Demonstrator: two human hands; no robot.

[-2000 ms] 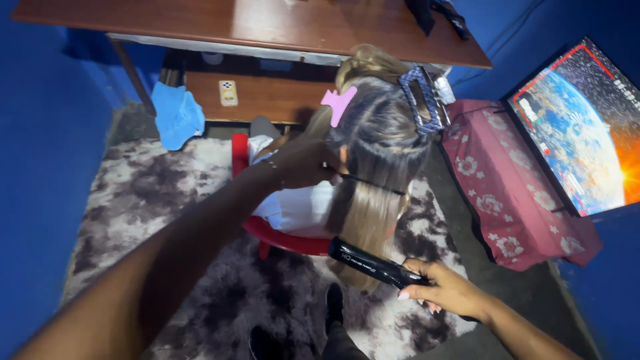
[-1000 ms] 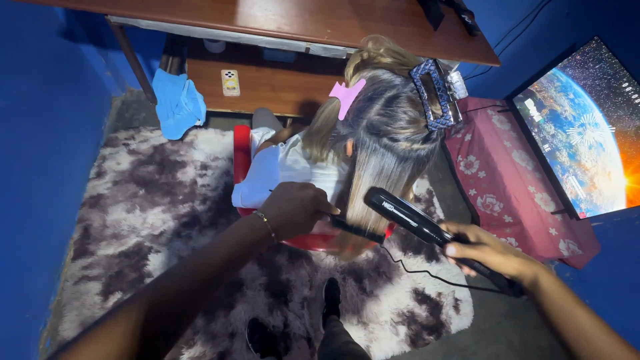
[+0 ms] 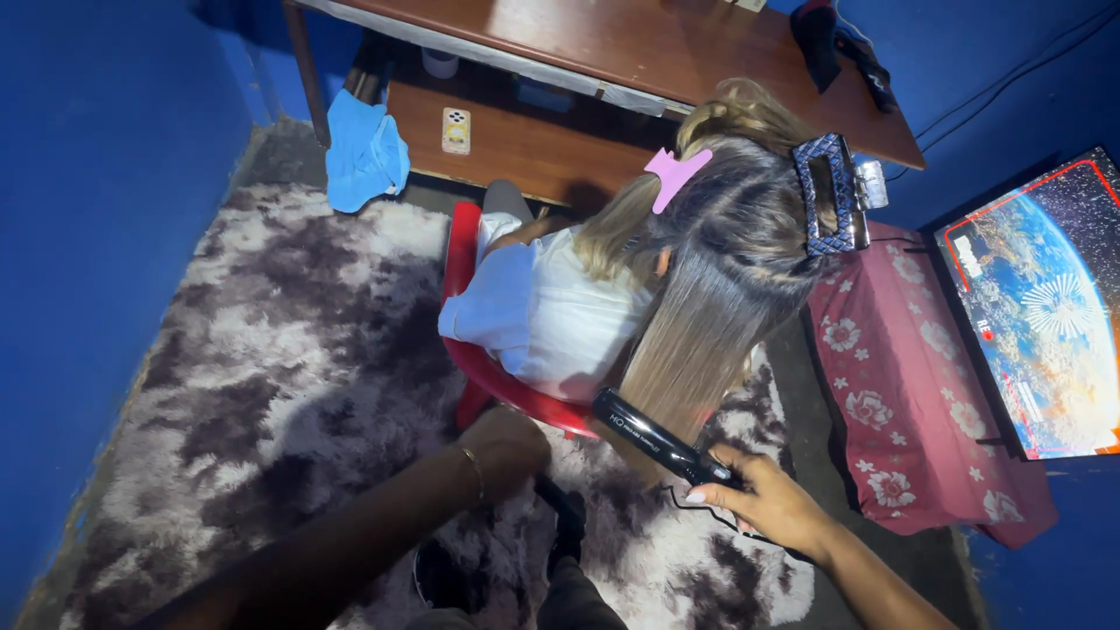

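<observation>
My right hand (image 3: 766,499) grips a black hair straightener (image 3: 656,437), whose plates lie across the lower lengths of a seated person's straight hair (image 3: 700,341). My left hand (image 3: 507,451), with a thin bracelet at the wrist, is curled below the red chair's back, apart from the hair; whether it holds anything cannot be told. A pink claw clip (image 3: 674,178) gathers hair on the left of the head. A dark patterned rectangular claw clip (image 3: 827,194) holds hair on the right. The seated person wears a white and light blue top (image 3: 560,306).
A red chair (image 3: 516,394) stands on a mottled shaggy rug (image 3: 289,350). In front is a brown wooden desk (image 3: 560,35) with a phone-like object (image 3: 456,131) on its shelf and a blue cloth (image 3: 366,153) hanging beside it. At right are a floral-covered stand (image 3: 884,394) and a screen (image 3: 1041,306).
The straightener has moved down toward the hair's ends since one second ago. My left hand has come away from the hair, where it was with a dark thin tool, and is lower.
</observation>
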